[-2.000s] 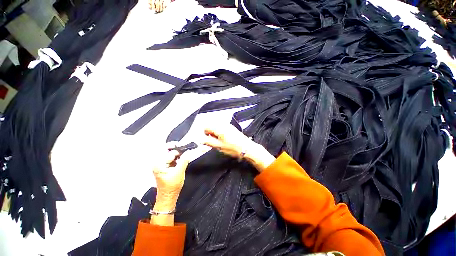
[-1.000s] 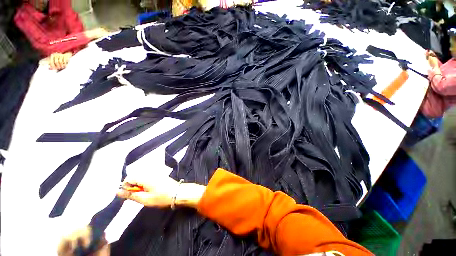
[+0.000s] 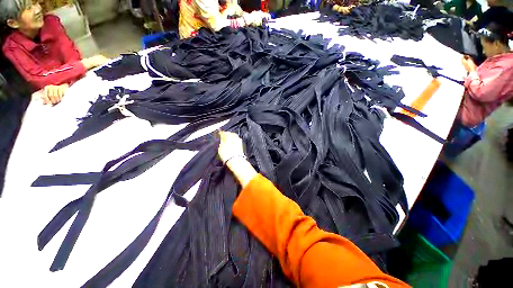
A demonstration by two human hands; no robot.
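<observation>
A large loose heap of long black strips with faint pale lines covers the middle of the white table. My right hand, in an orange sleeve, is at the heap's left side with its fingertips down on a strip; the fingers look closed on it, partly hidden. Several strips extend left with square-cut ends. One strip runs down to the bottom edge at the left. My left hand is out of the picture.
Bundles with white ties lie at the far side. An orange flat item lies far right. A blue crate and a green crate stand on the floor at right. People are at the far left, far side and right.
My right hand has moved up and right, onto the heap. My left hand has left the picture at the bottom left. The view has shifted slightly.
</observation>
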